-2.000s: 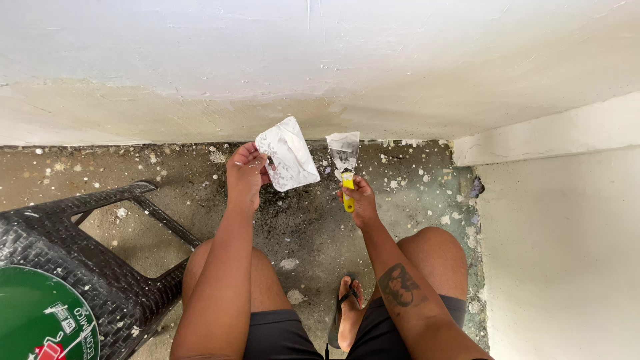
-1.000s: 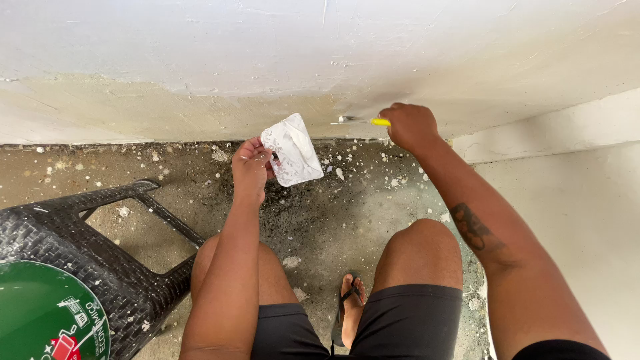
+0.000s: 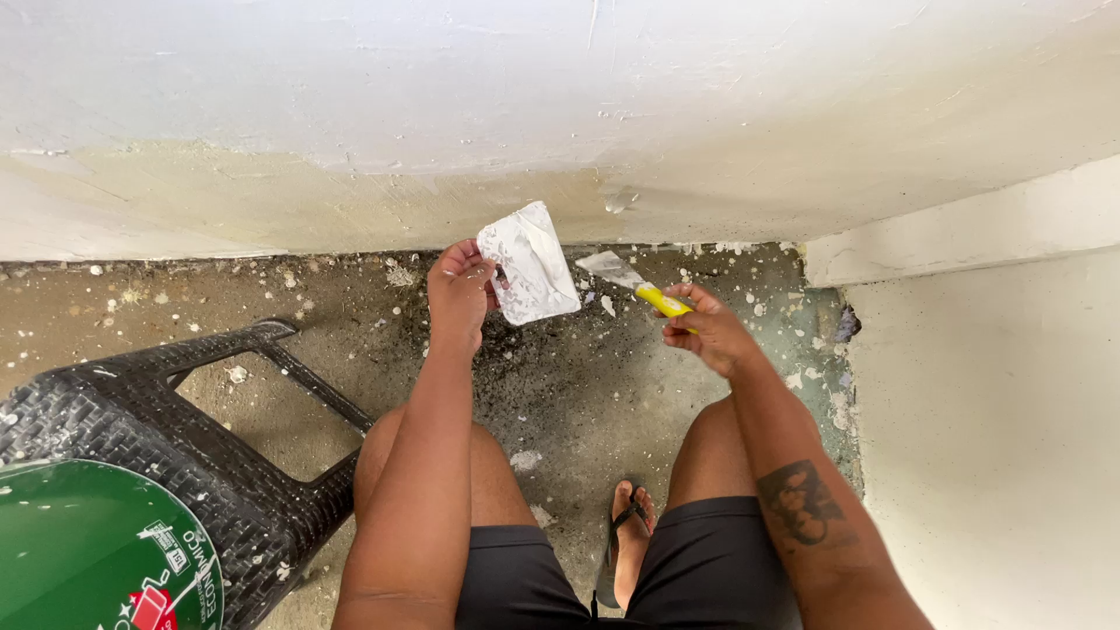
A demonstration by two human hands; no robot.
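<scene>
My left hand [image 3: 464, 289] grips a flat white plate [image 3: 529, 264] by its left edge, at a hole; white paste lies in a ridge along its right part. To the right, my right hand [image 3: 704, 328] holds a putty knife by its yellow handle [image 3: 665, 302]. Its whitish blade [image 3: 610, 269] points up and left, a short way from the plate and not touching it. Beyond both tools stands the wall [image 3: 394, 197], white above with a beige band low down. A small blob of white paste [image 3: 619, 201] sits on that band, right of the plate.
A black woven-pattern plastic stool [image 3: 219, 446] stands at the left, with a green printed lid or container [image 3: 79, 542] on it. The concrete floor [image 3: 577, 385] is spattered with white. A second wall [image 3: 989, 394] with a ledge [image 3: 962, 227] closes the right side.
My right hand has come down and left from the wall with the putty knife, toward the plate. A small white blob shows on the wall near where the blade was. My left hand has hardly moved.
</scene>
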